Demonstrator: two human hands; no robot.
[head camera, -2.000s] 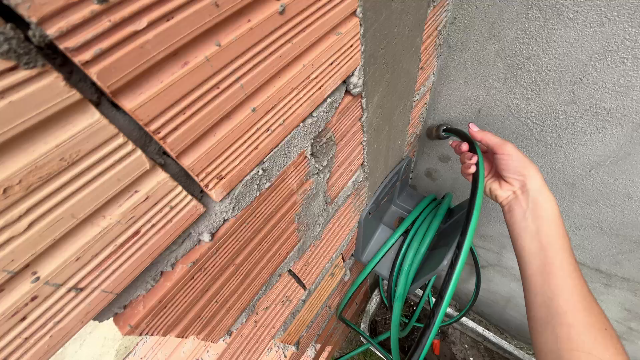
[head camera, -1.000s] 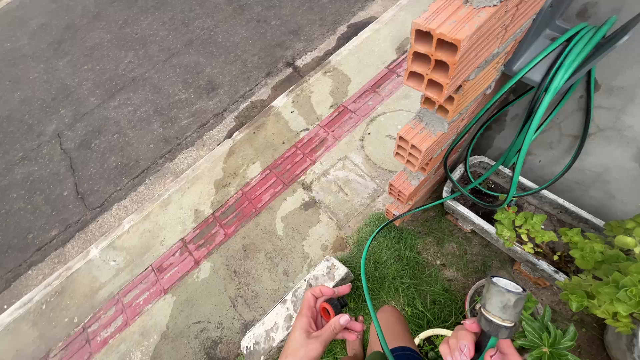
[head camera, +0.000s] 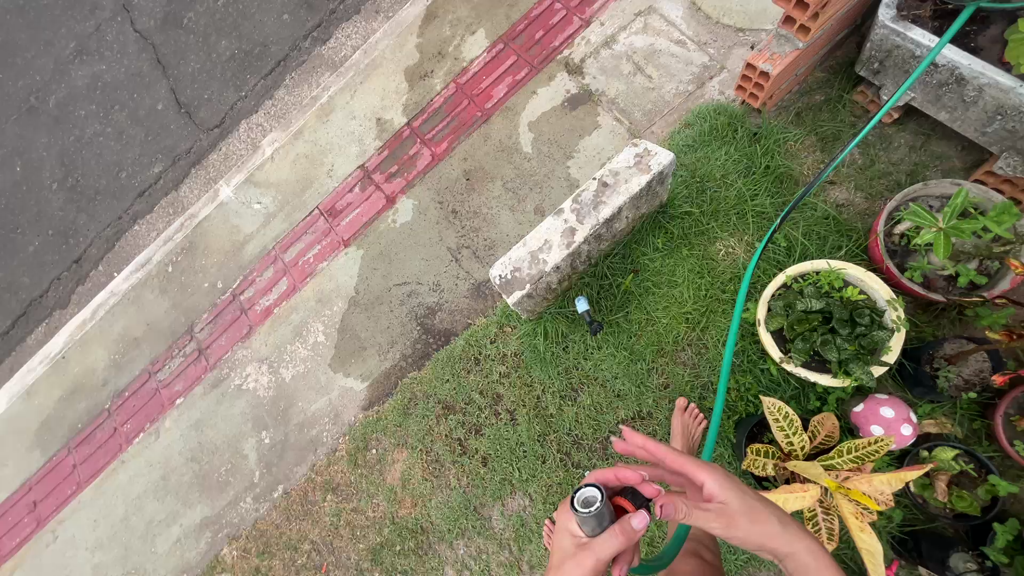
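Note:
My left hand (head camera: 588, 532) grips a grey cylindrical hose fitting (head camera: 590, 506), its round opening facing up. Close beside that fitting, a black-and-orange hose connector (head camera: 630, 502) sits between the fingers of my left hand. My right hand (head camera: 712, 492) is alongside with its fingers extended and spread; its thumb is at the connector, and whether it touches is unclear. A green garden hose (head camera: 732, 344) comes down from the upper right and curves under my hands, where its end is hidden.
A pale concrete block (head camera: 588, 224) lies at the grass edge, with a small blue-and-black fitting (head camera: 588, 314) near it. Potted plants, including a cream pot (head camera: 888, 336), line the right side. Beyond are a hollow-brick wall end (head camera: 764, 76), a concrete planter (head camera: 920, 76) and the pavement's red strip (head camera: 352, 204).
My two hands, apart one second ago, have come together. The black-and-orange connector and the grey fitting are now side by side. The view has swung from the wall down to the grass.

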